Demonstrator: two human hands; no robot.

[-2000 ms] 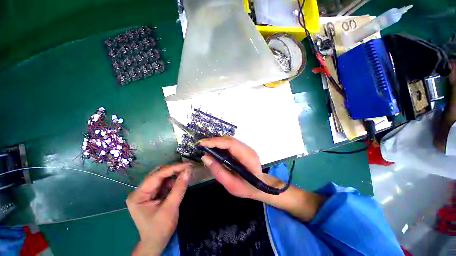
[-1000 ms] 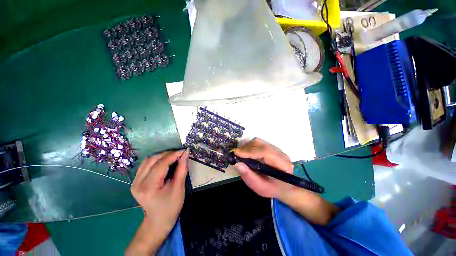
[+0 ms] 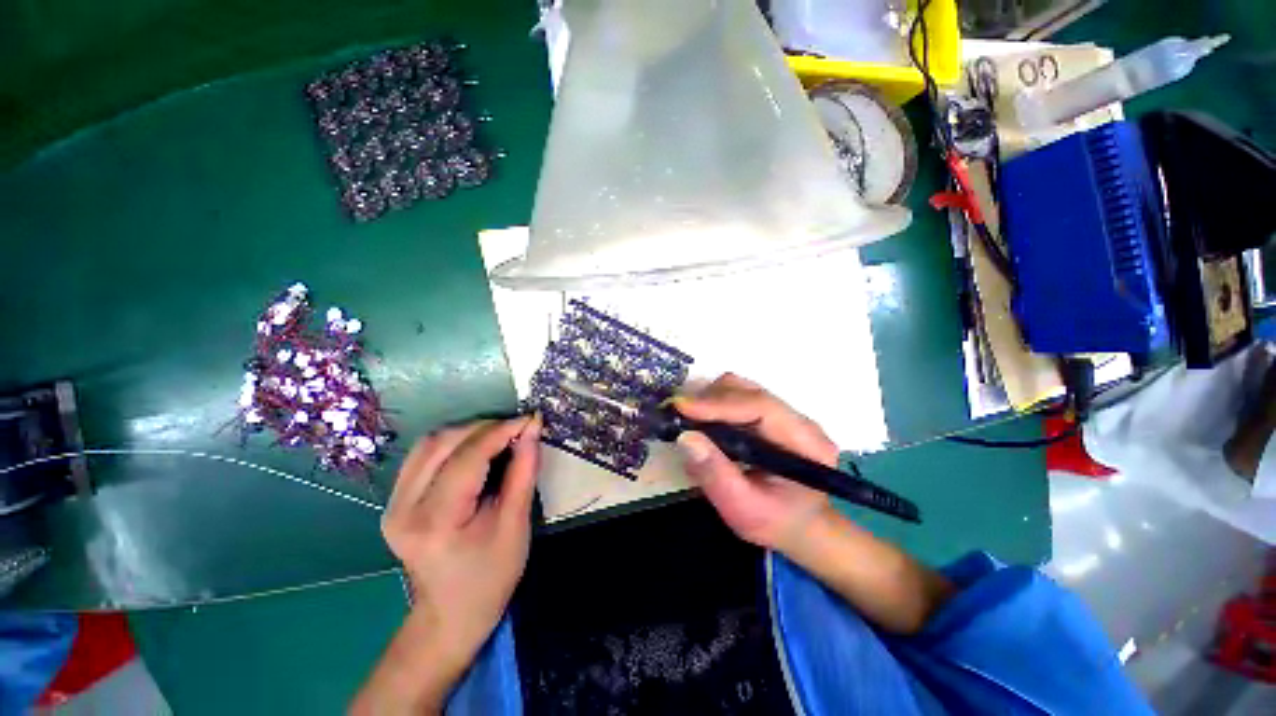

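Observation:
A dark PCB panel (image 3: 612,367) lies tilted on the white work sheet (image 3: 784,329). My right hand (image 3: 763,455) holds the black soldering iron (image 3: 826,480) like a pen, its metal tip over the panel's left part. My left hand (image 3: 469,511) is at the panel's lower left edge, thumb and forefinger pinched together. What it pinches is too small to make out. Thin solder wire (image 3: 210,457) runs from the left edge to my left hand. A loose pile of wired components (image 3: 315,385) with pale discs and dark red leads lies left of the sheet.
A translucent fume hood (image 3: 686,154) stands over the sheet. Spare panels (image 3: 399,129) lie at the upper left. A round tin (image 3: 865,144), a yellow bin (image 3: 882,67), red-handled pliers (image 3: 960,196), a blue soldering station (image 3: 1085,245) and a clear bottle (image 3: 1119,84) are on the right.
Over two seconds, the iron has swung to lie flatter, with its tip over the panel, and my left hand has moved up to the panel's edge. Since one second ago, little differs besides a slight view shift.

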